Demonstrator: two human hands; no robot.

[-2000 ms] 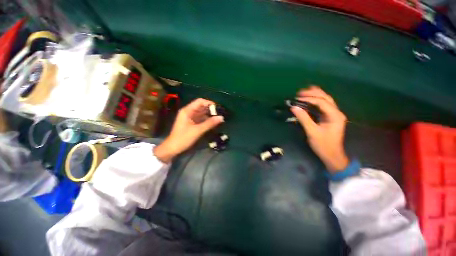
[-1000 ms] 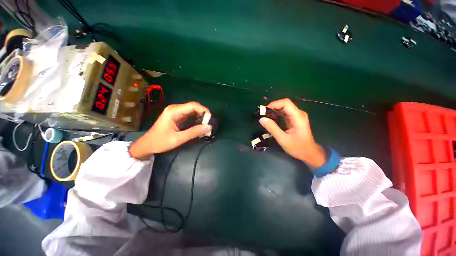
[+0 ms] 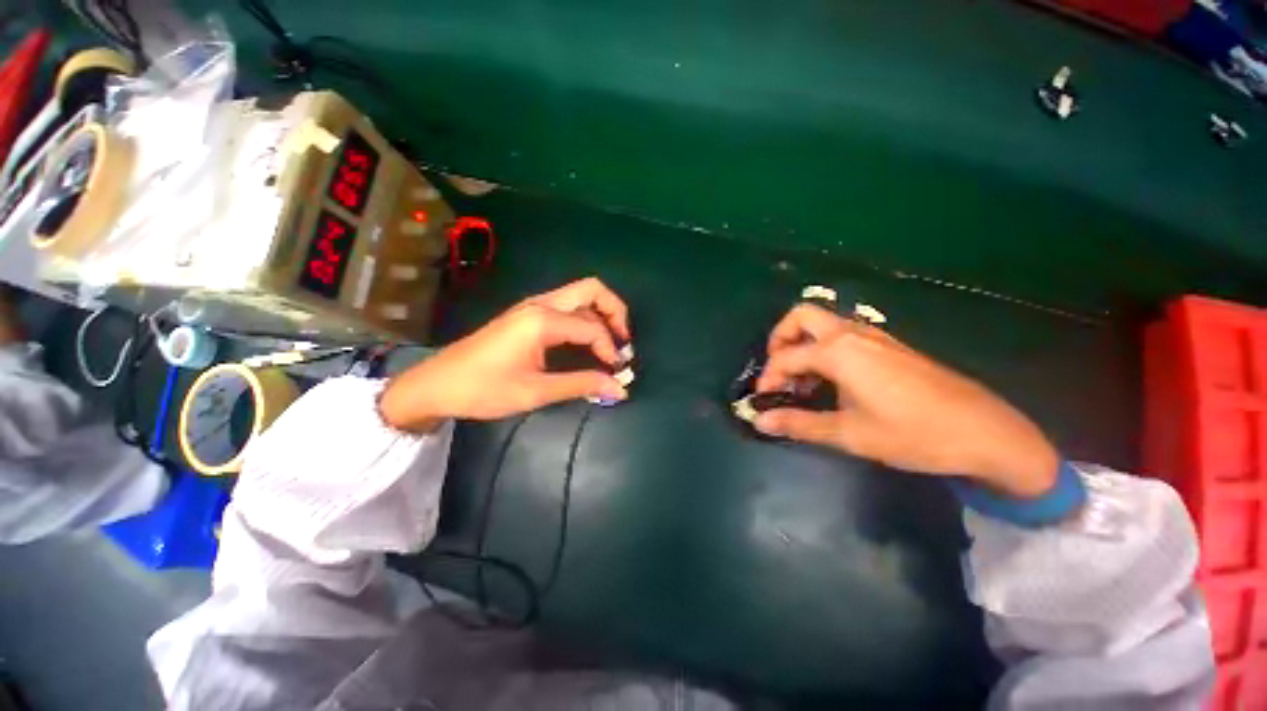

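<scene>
My left hand (image 3: 521, 358) pinches a small black disc with cream strips (image 3: 624, 375) at the centre left; the fingers cover most of it. A thin black cable (image 3: 559, 514) runs from below these fingers towards me. My right hand (image 3: 889, 396) has its thumb and fingers closed around another black disc (image 3: 748, 406) low on the dark green mat (image 3: 667, 556); a cream strip shows at the thumb tip. Behind the right hand, two cream strips (image 3: 820, 293) show on a partly hidden dark unit. Whether the left fingers hold one disc or two stacked is hidden.
A beige power supply (image 3: 396, 257) with red digits stands at left, under a crumpled clear bag (image 3: 181, 153). Tape rolls (image 3: 222, 420) and a blue object (image 3: 164, 535) are near it. A red compartment tray (image 3: 1223, 458) is at right. Two small units (image 3: 1059, 95) lie at the back right.
My right hand has left the unit it held, which now lies behind it, and has closed on the disc on the mat. My left hand stays at the left disc, fingers more closed over it.
</scene>
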